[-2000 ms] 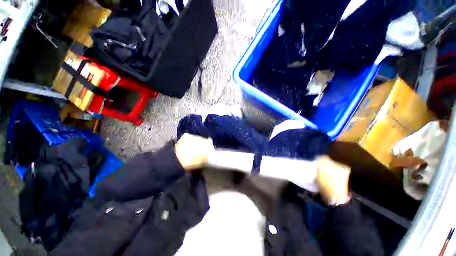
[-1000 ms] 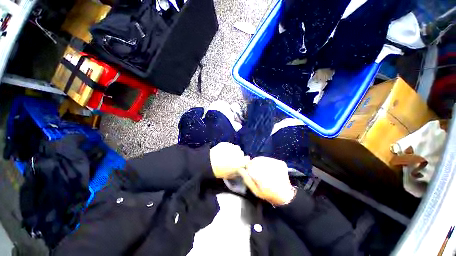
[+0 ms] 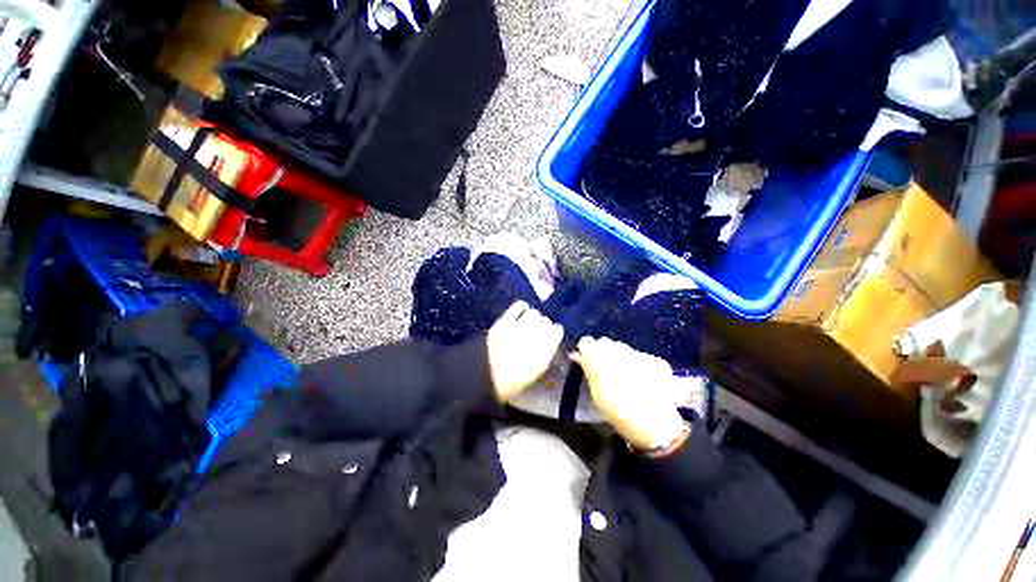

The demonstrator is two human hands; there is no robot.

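Note:
A navy garment [image 3: 460, 298] with pale panels lies across my lap, low in the centre of the head view. My left hand [image 3: 525, 350] is closed at the garment's near part, with fingers curled. My right hand [image 3: 627, 392] is beside it, fingertips pinched on the garment near a dark strip between pale cloth. A small gap separates the two hands. What exactly lies between the fingertips is too small to tell. No snips can be made out.
A blue tub [image 3: 744, 298] with navy garments stands ahead at right, beside a carton [image 3: 897, 279] and a white cloth bag [image 3: 966, 364]. A black fabric bin [image 3: 426, 125], red stool [image 3: 324, 233] and blue crate [image 3: 244, 398] stand at left.
The pale band stretched between my hands two seconds ago is no longer taut. My hands came together, then parted slightly, and the pale cloth now shows below them.

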